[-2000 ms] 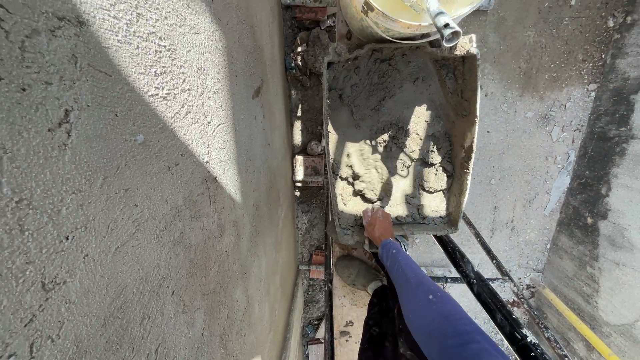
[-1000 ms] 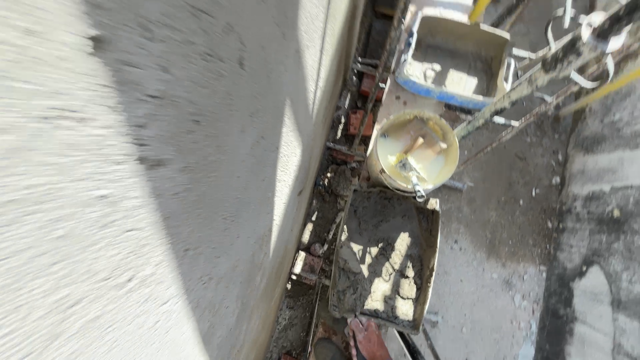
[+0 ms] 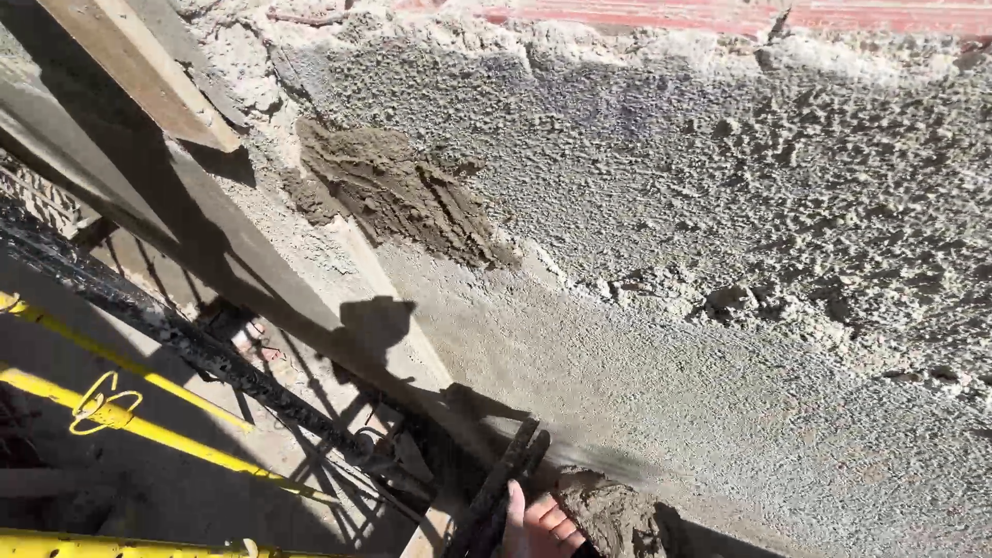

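Low in the head view, my left hand (image 3: pixel 539 527) shows its thumb raised and its fingers curled beside a dark, partly hidden thing. A mound of wet mortar (image 3: pixel 608 511) lies just right of the fingers; what bears it cannot be made out. Higher up, a patch of fresh brown mortar (image 3: pixel 403 190) clings to the wall, across the join of the rough grey render (image 3: pixel 659 163) and the smoother plaster band (image 3: pixel 558 349). My right hand is out of view.
A wooden board (image 3: pixel 147 70) slants in at the upper left. Yellow metal poles (image 3: pixel 186 449) and a black, mortar-splashed pole (image 3: pixel 178 333) cross the left side. Red brick (image 3: pixel 659 14) shows along the top edge. Dark bar ends (image 3: pixel 515 457) stand close by my hand.
The view has swung from the mortar tub and bucket to the wall. Two seconds ago a hand was at the tub's near edge; now a hand is beside a mortar mound near the wall.
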